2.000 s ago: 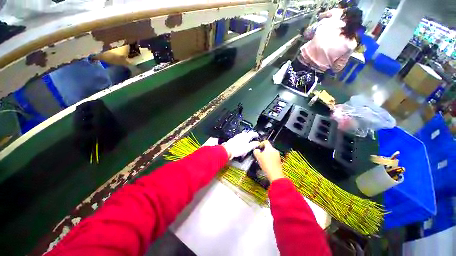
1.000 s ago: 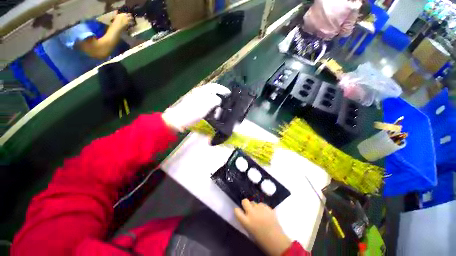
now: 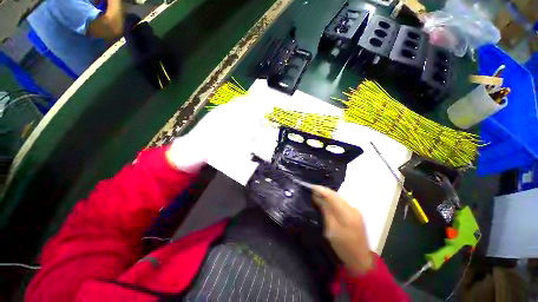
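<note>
A black plastic housing (image 3: 314, 166) is in front of me over the lower part of the white paper sheet (image 3: 368, 168). It shows a ribbed inside and three round holes along its far edge. A second black section (image 3: 280, 191) adjoins it on the near side; whether they are joined is unclear. My right hand (image 3: 342, 221), bare, grips the near right edge. My left hand (image 3: 227, 133), white-gloved and blurred, is beside the housing's left edge; its fingers and any contact are unclear. Yellow wire bundles (image 3: 410, 124) lie beyond, partly on the sheet.
A screwdriver (image 3: 404, 189) and a green hot glue gun (image 3: 457, 236) lie right. Black housings (image 3: 407, 47) stand at the far side, another black part (image 3: 289, 68) behind the sheet. A tub (image 3: 475, 107) and blue bin (image 3: 519, 100) are right. The conveyor carries a dark part (image 3: 147, 50); a person's arm (image 3: 106, 23) is beyond.
The view has tilted down. The housing that lay flat with its holes showing now shows its ribbed inside. The black part held up by my left hand is no longer seen raised there.
</note>
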